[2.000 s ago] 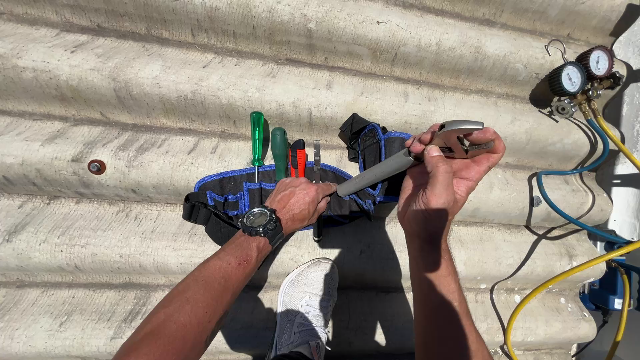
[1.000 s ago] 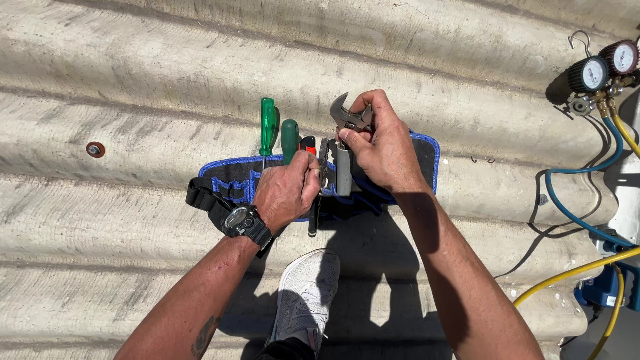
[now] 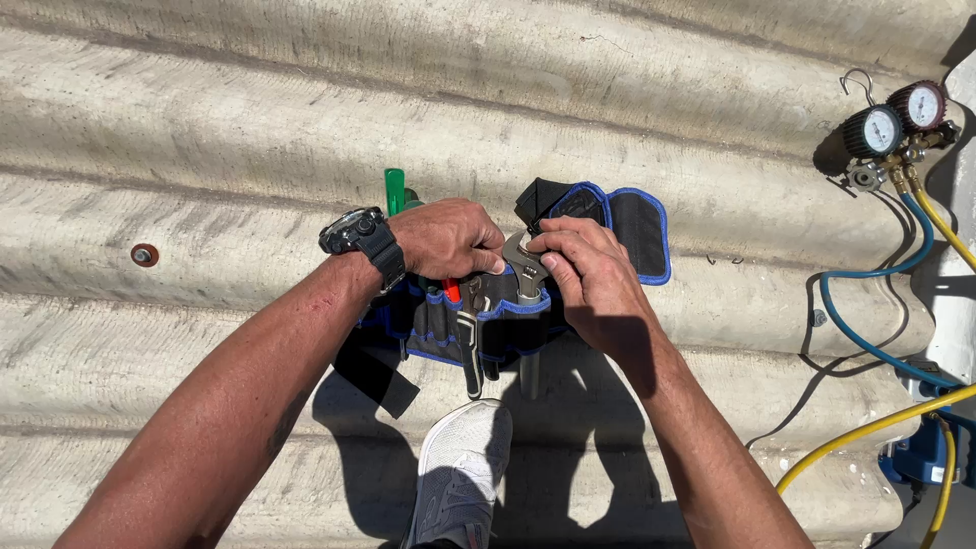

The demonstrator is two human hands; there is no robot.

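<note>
A black tool pouch with blue edging (image 3: 503, 324) lies on the corrugated roof. An adjustable wrench (image 3: 527, 268) stands in one of its pockets, jaw up, its grey handle poking out below. My right hand (image 3: 591, 274) has its fingertips on the wrench's jaw. My left hand (image 3: 450, 240), with a black watch at the wrist, pinches at the pouch's blue edge beside the jaw; what lies between its fingers is mostly hidden. Pliers with black and grey handles (image 3: 470, 343) sit in the pouch left of the wrench. A green screwdriver handle (image 3: 394, 191) and a red tool handle (image 3: 451, 290) show near my left hand.
Corrugated roof sheeting (image 3: 229, 137) spreads all around, with a roof bolt (image 3: 144, 255) at the left. A manifold gauge set (image 3: 877, 133) lies at the upper right, with blue (image 3: 839, 313) and yellow (image 3: 831, 450) hoses running down. My white shoe (image 3: 463, 465) is just below the pouch.
The wrench, in my right hand above the pouch two seconds ago, is now down in a pocket. My left hand has moved from the pouch's middle tools to the edge beside the wrench's jaw.
</note>
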